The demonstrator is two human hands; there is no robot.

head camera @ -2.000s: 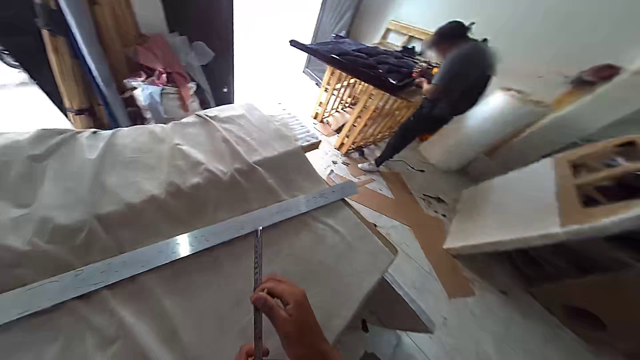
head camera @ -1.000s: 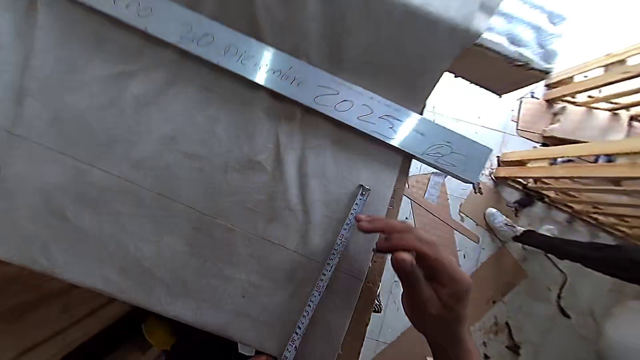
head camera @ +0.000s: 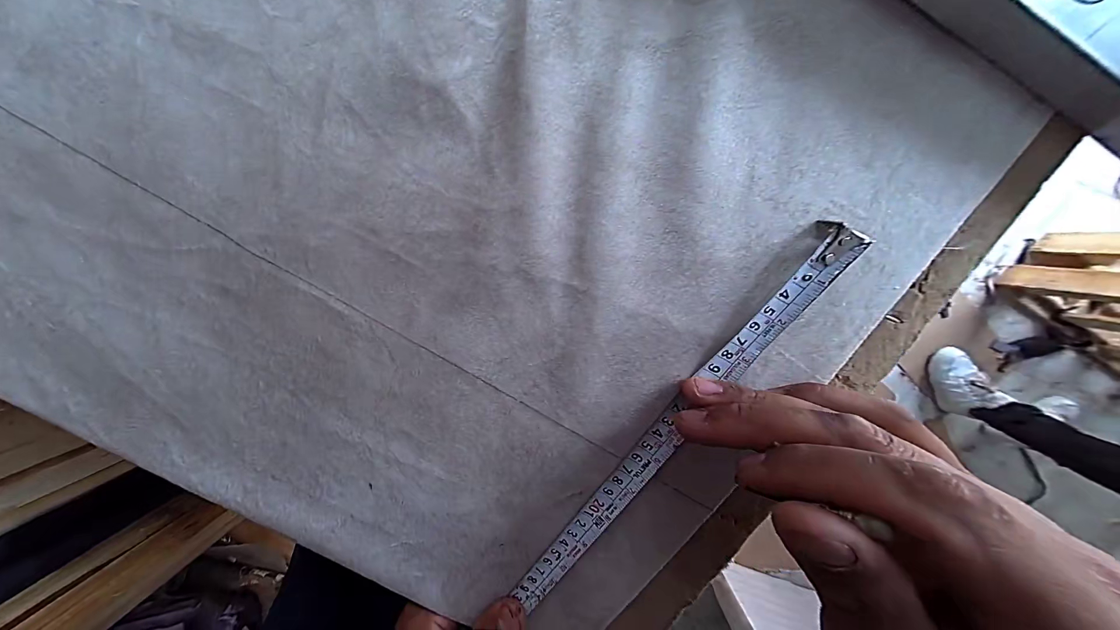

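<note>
A measuring tape blade point(head camera: 630, 468) lies slantwise over grey-beige fabric point(head camera: 394, 262), its metal end hook on the cloth near the right edge. The fingertips of my right hand point(head camera: 884, 481) rest on the blade about midway along; the thumb is apart from them, with a small pale thing partly seen between. At the bottom edge, my left hand point(head camera: 499, 615) shows only as fingertips at the lower end of the blade; the tape's case is hidden. A thin dark line point(head camera: 341, 302) is drawn across the fabric and meets the tape.
The board edge point(head camera: 1006, 210) under the fabric runs along the right. A metal straightedge point(head camera: 1032, 44) crosses the top right corner. Wooden slats point(head camera: 114, 560) are at lower left, and a wooden frame point(head camera: 1067, 280) stands at right, near a person's white shoe point(head camera: 958, 381).
The view has moved in close to the tape. My right hand held the tape upright two seconds ago; a second ago its fingers were beside the blade, and now they rest on it.
</note>
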